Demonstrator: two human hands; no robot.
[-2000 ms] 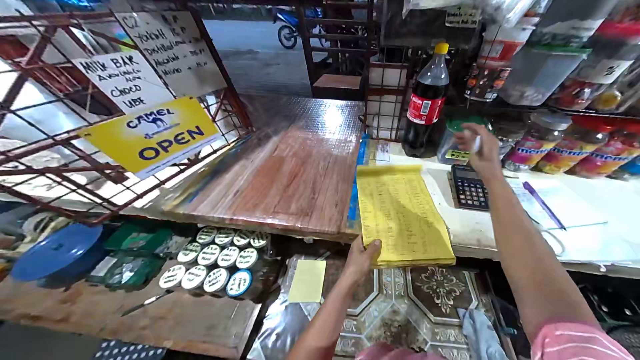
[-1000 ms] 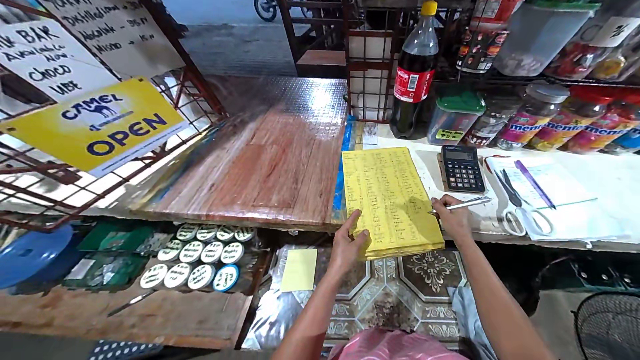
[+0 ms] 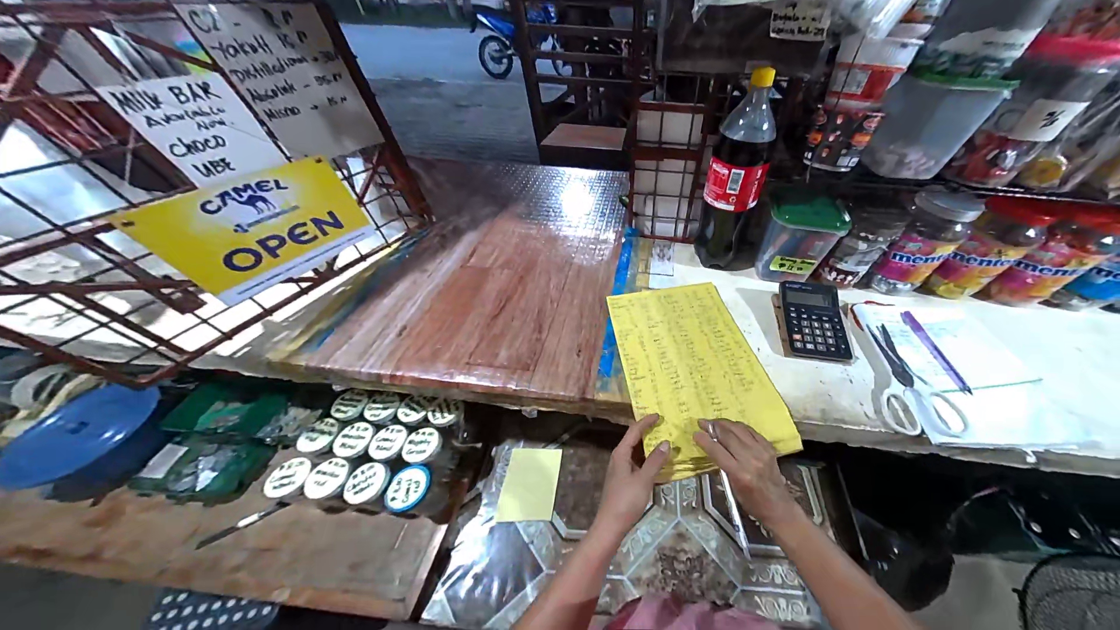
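Note:
A yellow paper pad (image 3: 700, 359) covered in handwriting lies on the counter, its near end reaching past the edge. My left hand (image 3: 632, 468) grips the pad's lower left corner between thumb and fingers. At the pad's lower right, my right hand (image 3: 742, 459) rests with a pen (image 3: 733, 512) in it, the shaft slanting down below the hand. Right of the pad sit a black calculator (image 3: 815, 321), scissors (image 3: 917, 394) with white handles and a purple pen (image 3: 936, 352) on white papers (image 3: 989, 363).
Behind stand a cola bottle (image 3: 738, 175), a green-lidded container (image 3: 802, 238) and several candy jars (image 3: 927, 241). A wood-patterned counter (image 3: 490, 306) lies left. Below are white-lidded jars (image 3: 352, 440), a blue basin (image 3: 79, 437) and a small yellow paper (image 3: 529, 484).
My right hand was raised above the calculator, then came down to the pad's right edge; now it lies over the pad's lower part. My left hand has stayed at the pad's lower left.

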